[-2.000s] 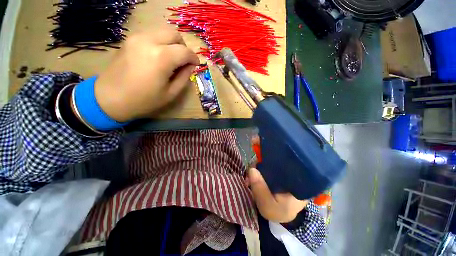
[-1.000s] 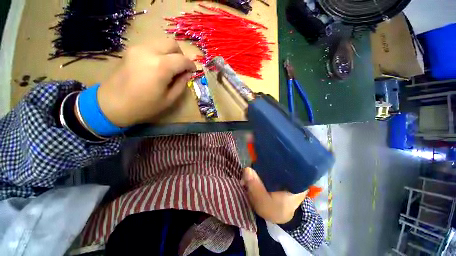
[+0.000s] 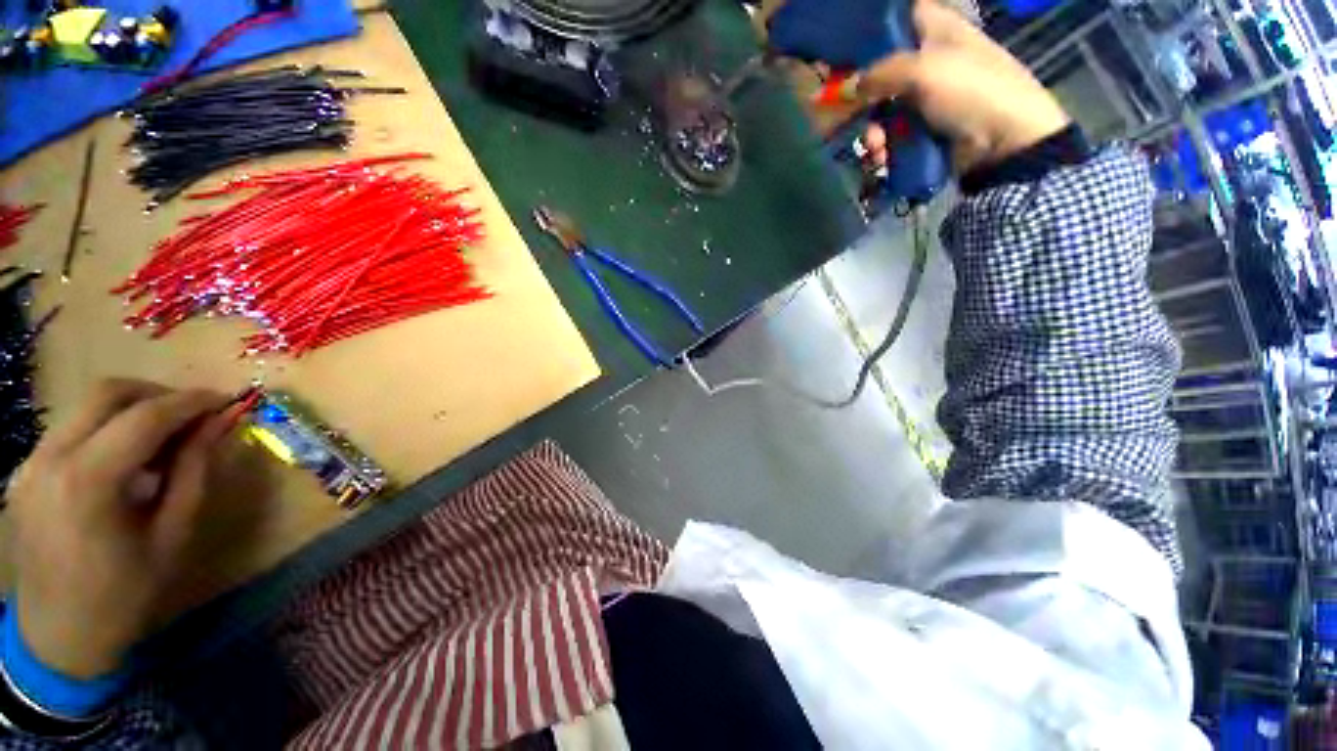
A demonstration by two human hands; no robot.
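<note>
A small circuit board (image 3: 312,451) lies on the tan cardboard sheet (image 3: 440,385) near the bench's front edge. My left hand (image 3: 110,514), with a blue strap at the wrist, is at the board's left end; its fingers pinch a red lead wire (image 3: 220,405) that reaches the board. My right hand (image 3: 953,85) is at the top right, closed around the dark blue soldering gun (image 3: 846,33), which is partly cut off by the top edge. The gun's tip is hard to make out. A pile of red lead wires (image 3: 330,253) lies behind the board.
Black lead wires (image 3: 242,129) lie behind the red pile, more at the left edge. Blue-handled cutters (image 3: 623,294) lie on the green bench. A round metallic dish (image 3: 701,147) and part of a fan (image 3: 587,12) are at the back. A blue sheet (image 3: 205,66) holds other boards.
My right hand has carried the soldering gun away from the board to the far right of the bench. The view has turned right. My left hand stays at the board.
</note>
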